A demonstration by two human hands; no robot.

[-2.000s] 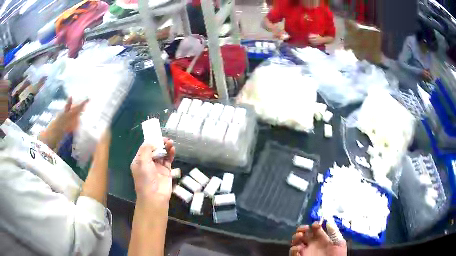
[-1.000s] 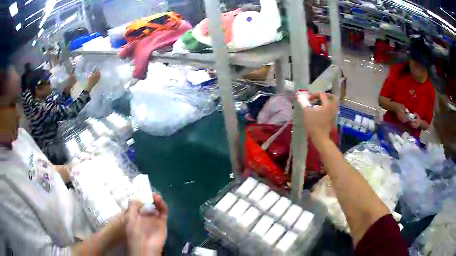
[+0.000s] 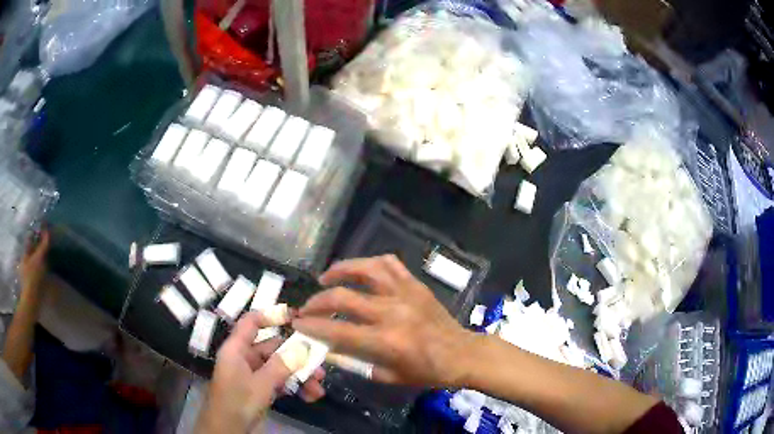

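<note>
My left hand (image 3: 246,373) holds a white unit (image 3: 307,354) between thumb and fingers, low in the middle of the view. Cream finger cots cover its fingertips. My right hand (image 3: 395,326) reaches across from the right, palm down, its fingertips close to the held unit. Whether it grips anything is hidden. Several loose white units (image 3: 197,286) lie left of my hands. The clear blister tray (image 3: 382,229) is partly under my right hand, with one white unit (image 3: 448,269) in view in it.
A clear tray stack (image 3: 246,220) with rows of white units stands behind. Bags of cream foam pads (image 3: 441,85) lie at the back and right. A blue basket (image 3: 440,408) of white pieces is partly behind my right forearm. A person's hand (image 3: 34,258) shows at the far left.
The view has turned down to the bench. My right hand has come down from its raised position by the posts to my left hand. My left hand still holds a white unit.
</note>
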